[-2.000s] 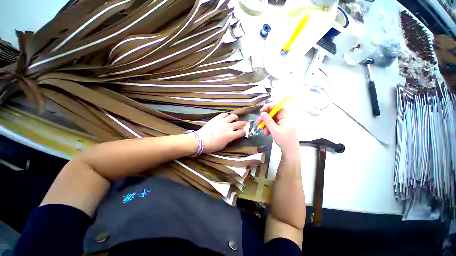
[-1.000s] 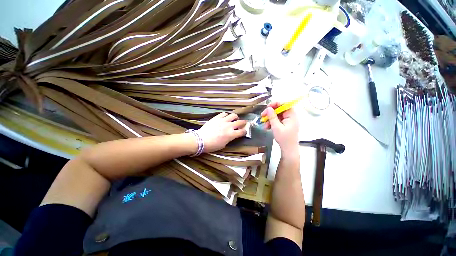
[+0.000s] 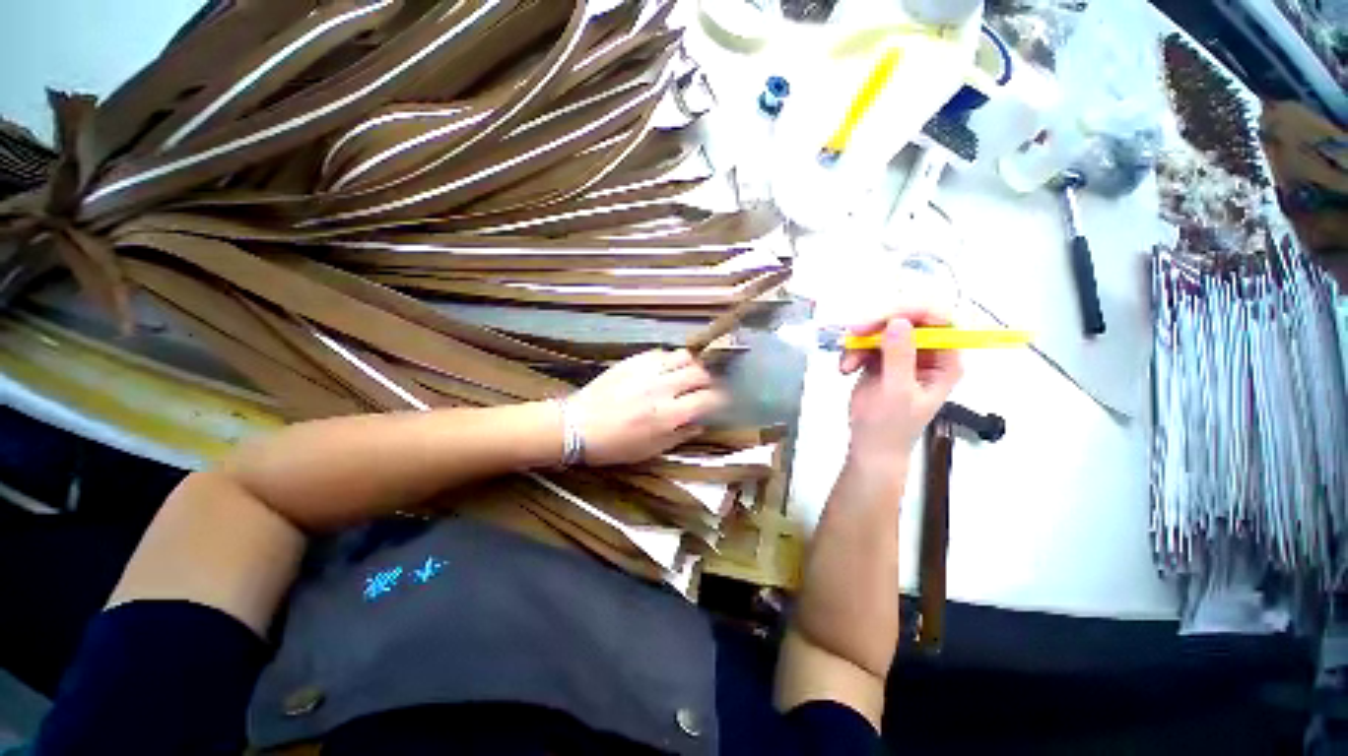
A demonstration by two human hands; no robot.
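Note:
A big fanned bundle of brown straps (image 3: pixel 296 244) with white lines lies across the left and middle, knotted with a brown strip (image 3: pixel 92 266) at far left. My left hand (image 3: pixel 643 406) lies palm down on strap ends, fingers near a single strap (image 3: pixel 736 313) that angles up to the right. Whether the fingers grip it is hidden. My right hand (image 3: pixel 902 377) holds a yellow glue brush (image 3: pixel 968 338) level, its tip pointing left above the right edge of the dark grey board (image 3: pixel 761 377). The tip touches no strap that I can see.
A hammer (image 3: pixel 936 517) lies beside my right forearm. A second yellow brush (image 3: pixel 862 104) stands in a pale pot at the top. A black-handled tool (image 3: pixel 1087 281), a dark blue spool (image 3: pixel 773 96) and a tape roll (image 3: pixel 739 22) lie beyond. Grey-white strips (image 3: pixel 1249 428) are stacked at far right.
My right hand has moved right with the brush, away from the strap ends, and the brush has turned level. My left hand has shifted slightly down and left. The camera view has shifted slightly.

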